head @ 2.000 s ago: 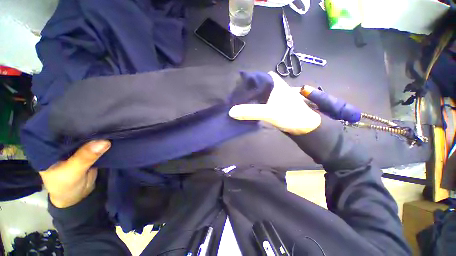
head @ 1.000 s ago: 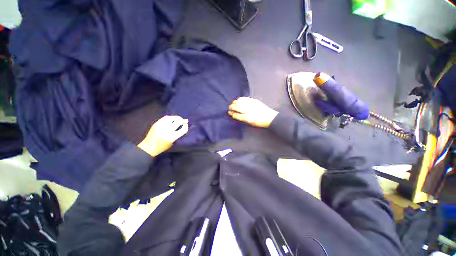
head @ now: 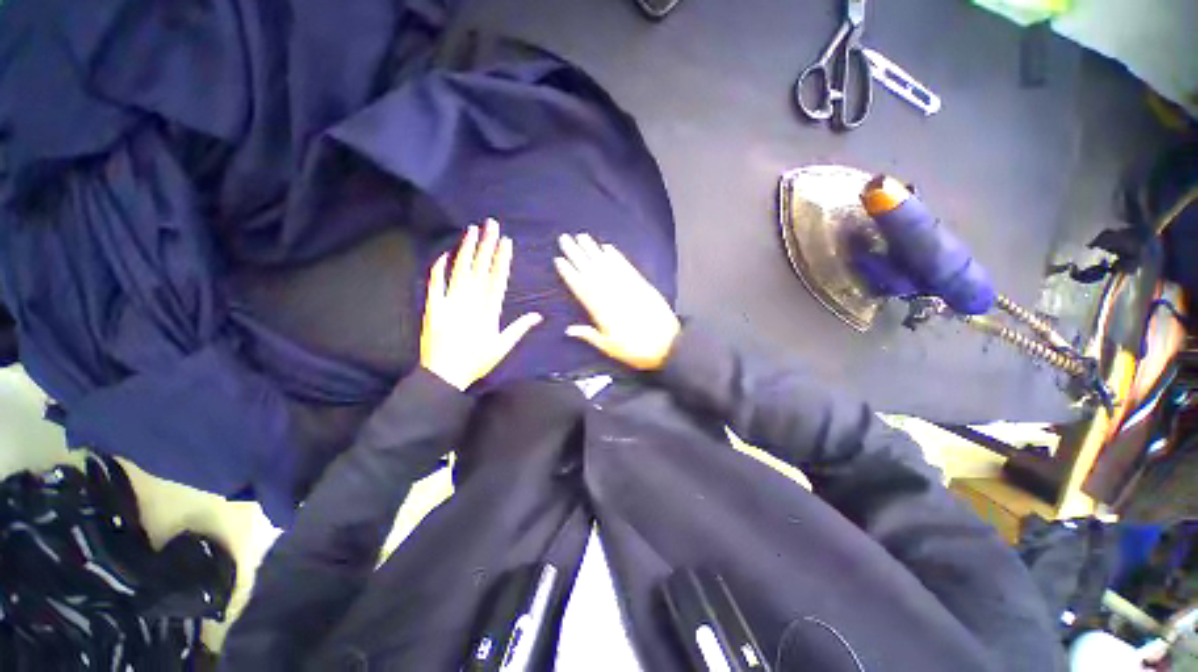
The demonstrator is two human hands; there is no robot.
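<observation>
A navy garment piece [head: 565, 158] lies on the dark table in front of me, its rounded edge to the right. My left hand [head: 474, 309] lies flat on it with the fingers apart. My right hand [head: 618, 302] rests on it just to the right, palm down, fingers spread. Neither hand grips the cloth. The piece runs into a large crumpled navy pile [head: 118, 197] at the left. A steam iron [head: 830, 236] with an orange-brown and purple-blue handle stands on the table to the right, apart from my hands.
Shears [head: 837, 82] and a small white cutter [head: 903, 80] lie at the far side. A braided hose [head: 1044, 344] runs right from the iron. A dark object is cut off at the top edge. Dark patterned cloth [head: 92, 565] is heaped at the lower left.
The lifted piece with its dark backing was laid down on the table. Both hands let go of the cloth and now lie flat and spread on it. The view has shifted.
</observation>
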